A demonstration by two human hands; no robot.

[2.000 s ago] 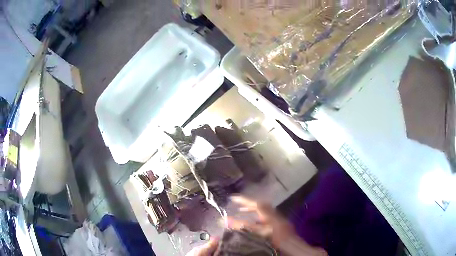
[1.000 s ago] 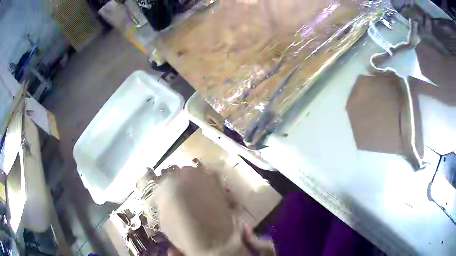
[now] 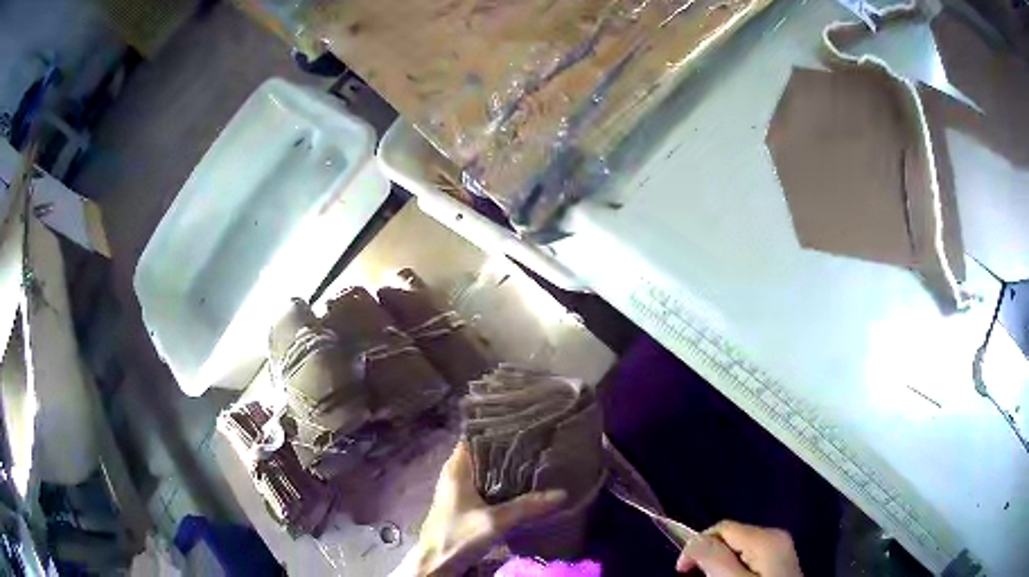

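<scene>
A stack of brown cut pieces [image 3: 530,434] stands with its fanned edges up at the lower centre. My left hand [image 3: 468,521] is closed around its left and front side. My right hand [image 3: 739,550], at the bottom edge right of the stack, pinches a narrow tie strip [image 3: 651,509] that runs to the stack's right side. Tied bundles of brown cloth [image 3: 378,349] lie on the cardboard-covered surface [image 3: 446,250] at left. A smaller tied bundle [image 3: 276,468] with a white label lies at their near left.
A white tub [image 3: 254,231] stands at upper left, another tub [image 3: 480,220] beside the table. The white table [image 3: 677,242] with a printed ruler [image 3: 767,411] is at right, bearing a brown pocket piece [image 3: 841,163] and a pale-edged strip [image 3: 934,214]. A film-covered board [image 3: 497,68] lies behind.
The stack has turned from its flat brown face to its fanned edges. My right hand has moved away to the right with the strip pulled out. The camera view has shifted.
</scene>
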